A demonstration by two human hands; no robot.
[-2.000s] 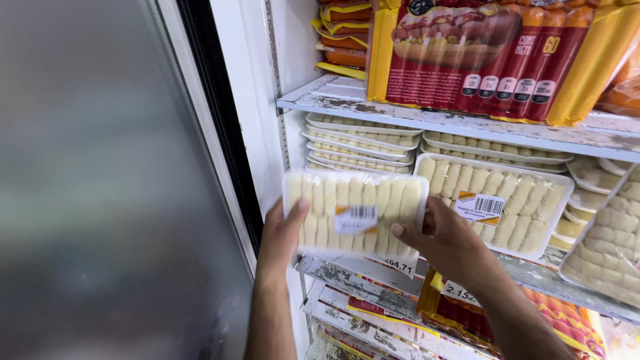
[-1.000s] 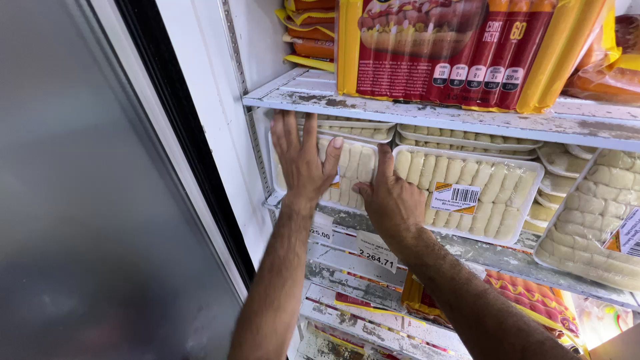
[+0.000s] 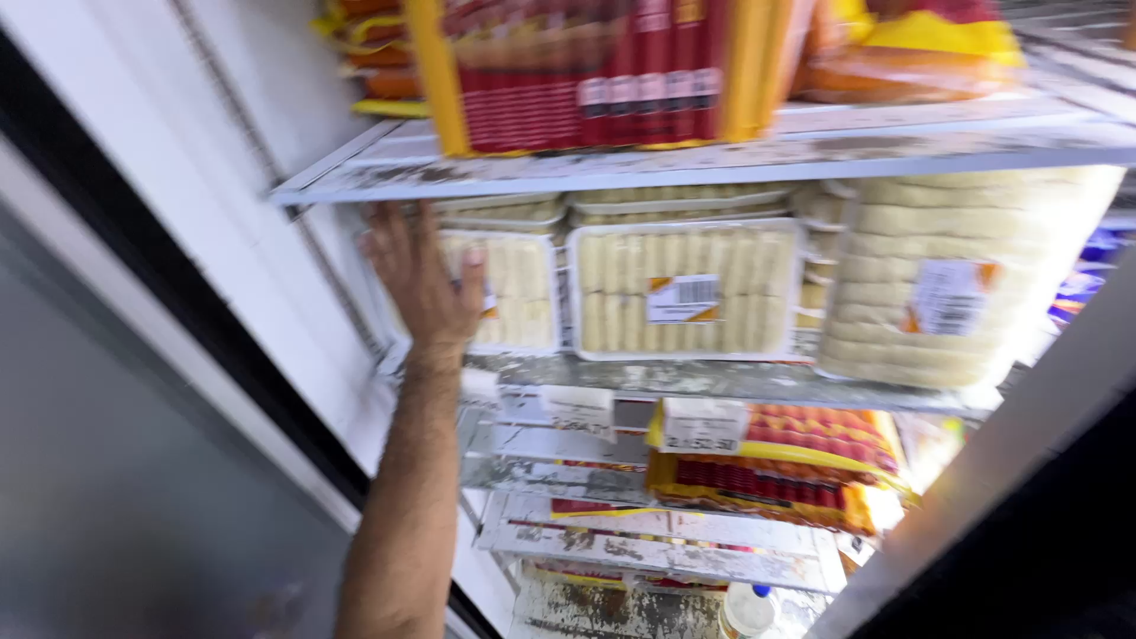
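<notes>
My left hand [image 3: 426, 280] lies with spread fingers against the front of a wrapped white tray of pale finger-shaped food [image 3: 524, 293], which stands upright at the left end of the middle shelf; the hand covers the tray's left part. Beside it, a second wrapped tray [image 3: 612, 257] of the same kind stands upright, bearing a white and orange label. Farther right leans a larger-looking wrapped tray [image 3: 879, 266] with a similar label. More trays [image 3: 679, 197] lie stacked behind these. My right hand is out of view.
Red and yellow sausage packs [image 3: 568, 106] stand on the upper shelf [image 3: 639, 173]; others [image 3: 799, 444] lie below the middle shelf's edge [image 3: 754, 380]. Price tags hang there. A glass door [image 3: 115, 444] is at left, a dark-edged frame [image 3: 1003, 497] at right. A white container [image 3: 745, 612] sits at the bottom.
Two seconds ago both hands held a tray in front of the shelf; a second ago both were at the tray on the shelf's left. My right hand has since left the view.
</notes>
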